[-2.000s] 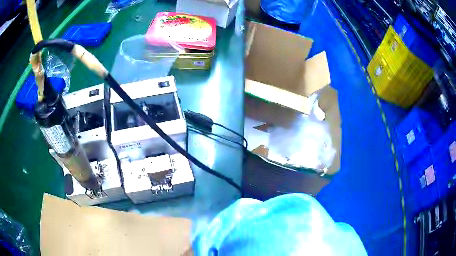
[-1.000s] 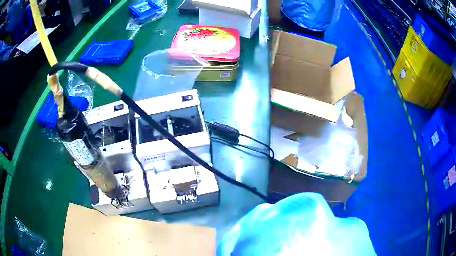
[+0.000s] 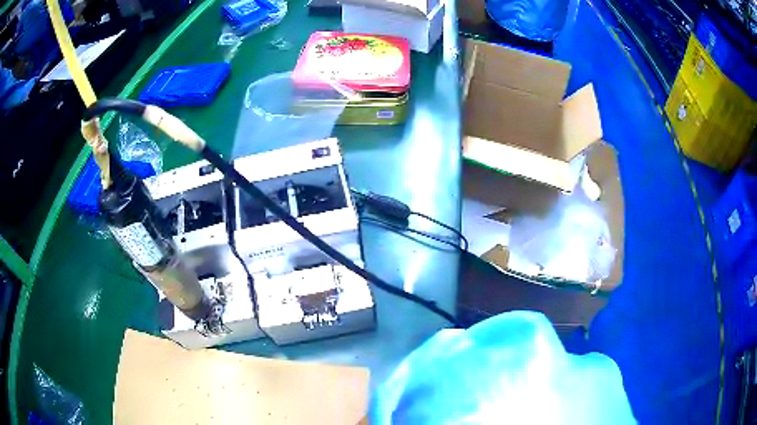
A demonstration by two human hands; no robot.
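A tan cardboard sheet (image 3: 241,386) lies at the bottom edge, with small dark specks on it. A dark electric screwdriver (image 3: 149,236) with a pale label and tan grip leans with its lower end at the front of the left of two white-grey screw feeders (image 3: 311,303). Its black cable crosses over the feeders. A bright light-blue cloth shape (image 3: 510,373), possibly my sleeve, fills the bottom right. Neither of my hands shows in the picture.
A red-lidded tin (image 3: 353,66) stands behind the feeders, beside a clear plastic sheet (image 3: 286,112). An open carton (image 3: 539,290) with pale bags stands at the right. Blue units (image 3: 187,83) lie at the back left. Yellow bins (image 3: 705,108) stand far right.
The view has shifted, so the bench, feeders and carton sit further right in the picture. The screwdriver stays leaning at the left feeder. No hand has come into view.
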